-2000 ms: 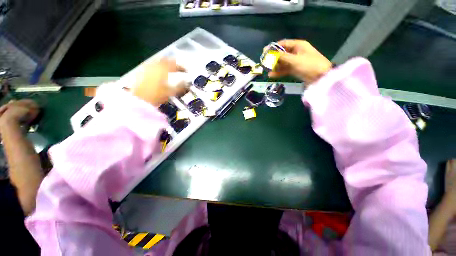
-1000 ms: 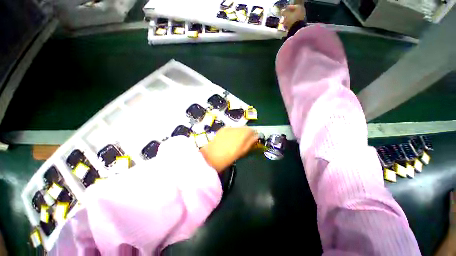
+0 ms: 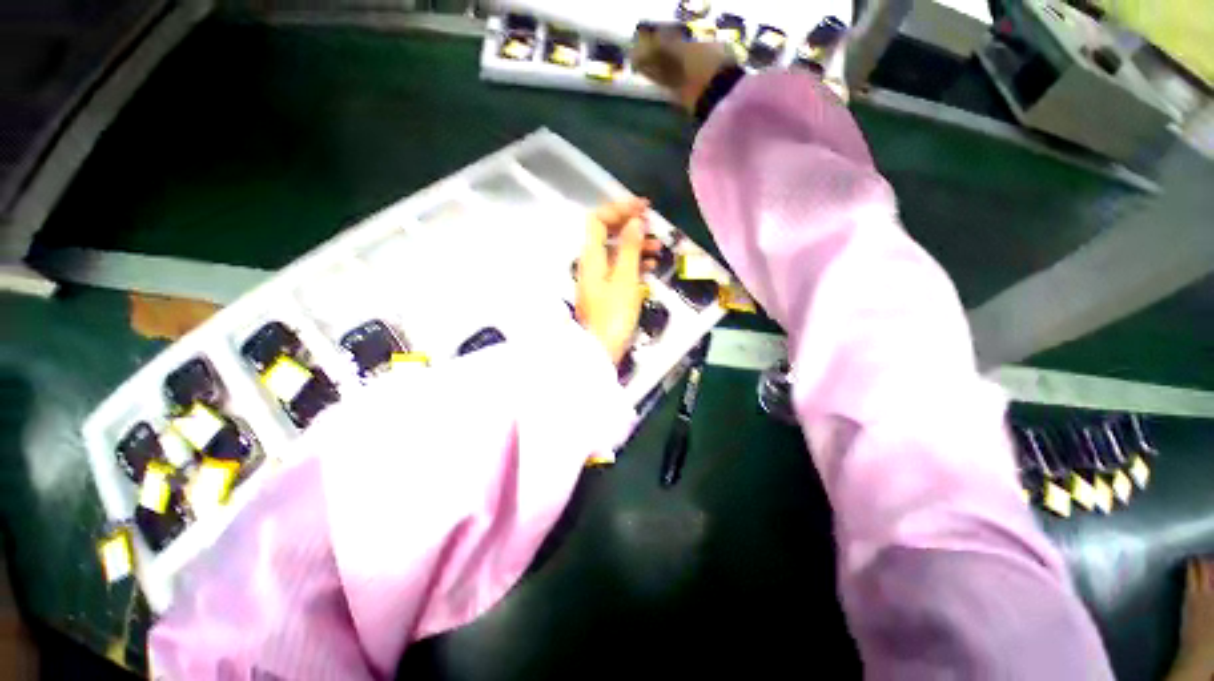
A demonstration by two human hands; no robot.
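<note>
The white blister tray [image 3: 439,220] lies slanted before me, with dark watch units [image 3: 195,383] and yellow-edged batteries [image 3: 285,381] in its pockets. My left hand [image 3: 610,282] is over its right part, fingers raised among the units; whether it grips one is unclear. My right hand [image 3: 682,64] reaches far forward to the white trays at the top, which hold more units [image 3: 766,47]. It is small and blurred, and its hold cannot be made out. A black pen [image 3: 684,419] lies by the near tray's right edge.
A clear round container [image 3: 776,390] is partly hidden by my right sleeve. A row of several watch units [image 3: 1085,459] lies at the right. A metal rail [image 3: 1118,391] crosses the green bench. Grey boxes [image 3: 1085,73] stand at the upper right. Another person's hand [image 3: 1198,619] shows at the right edge.
My right hand has moved left along the far trays. My left hand has moved from beside the round container back over the near tray's units. The black pen is now uncovered. The view has shifted.
</note>
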